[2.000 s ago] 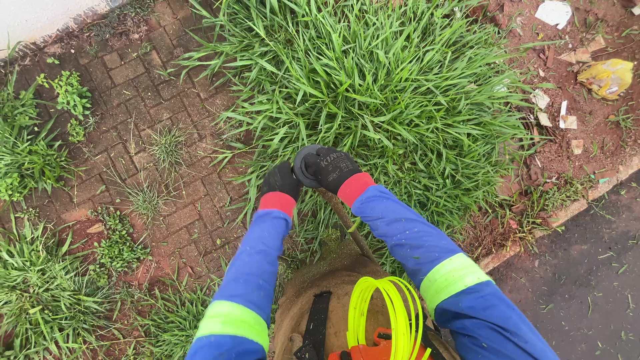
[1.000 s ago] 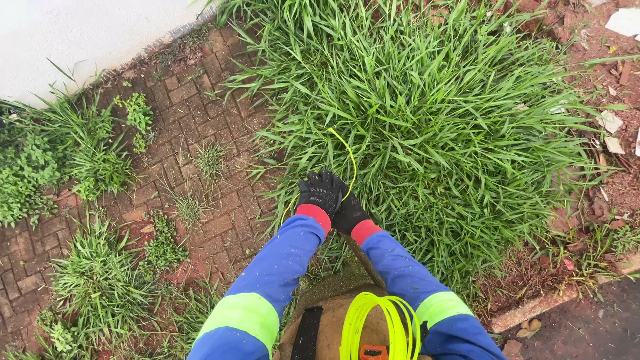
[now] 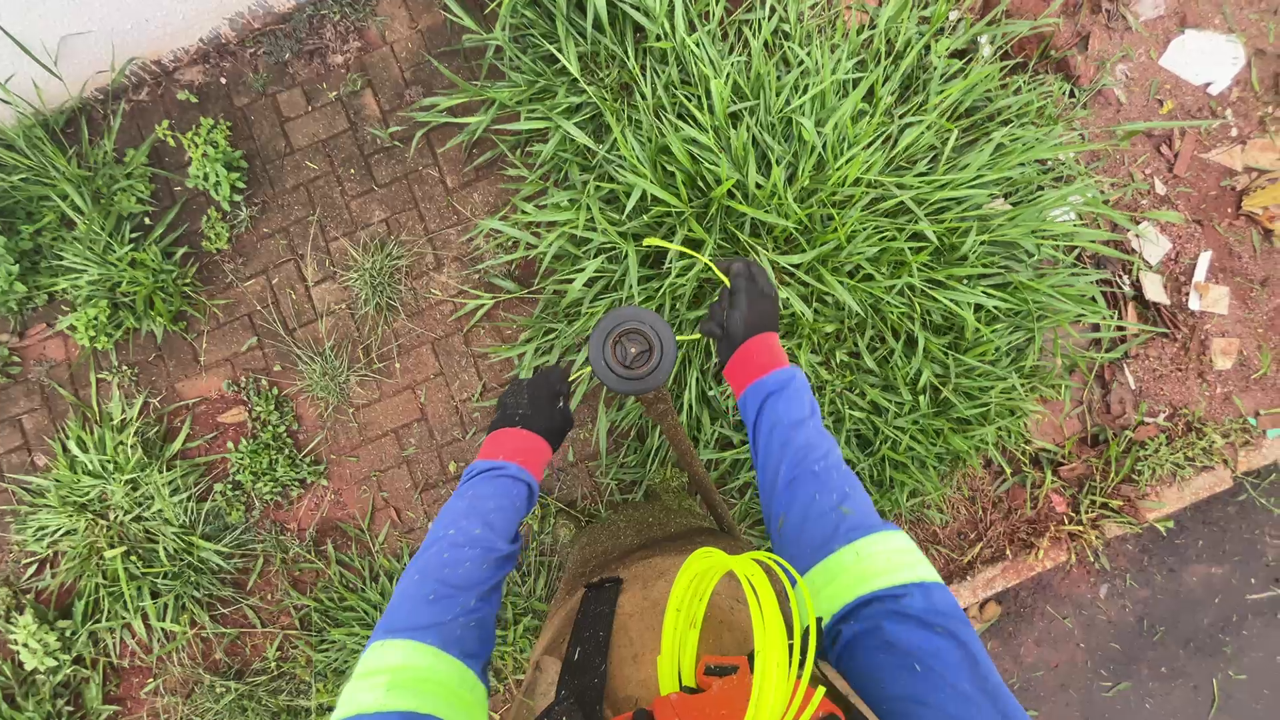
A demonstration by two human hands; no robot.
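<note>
A round black string trimmer head (image 3: 632,350) sits at the end of a dirty metal shaft (image 3: 688,462), in the middle of the view. Yellow-green trimmer line (image 3: 690,253) comes out on both its sides. To the left of the head, my left hand (image 3: 536,403) in a black glove is closed on the short line there. My right hand (image 3: 742,303), gloved too, grips the line on the right, and a free end curves up past the fingers. A coil of the same line (image 3: 680,620) hangs at my waist over an orange part (image 3: 715,690).
Tall grass (image 3: 800,180) spreads beyond my hands. Brick paving (image 3: 340,190) with weeds lies left, up to a white wall (image 3: 130,35). At right are red soil with debris (image 3: 1205,60), a curb (image 3: 1185,492) and asphalt (image 3: 1140,610).
My hands, together over the trimmer head a second ago, have moved apart to either side of it. The head shows again between them, with line out on both sides.
</note>
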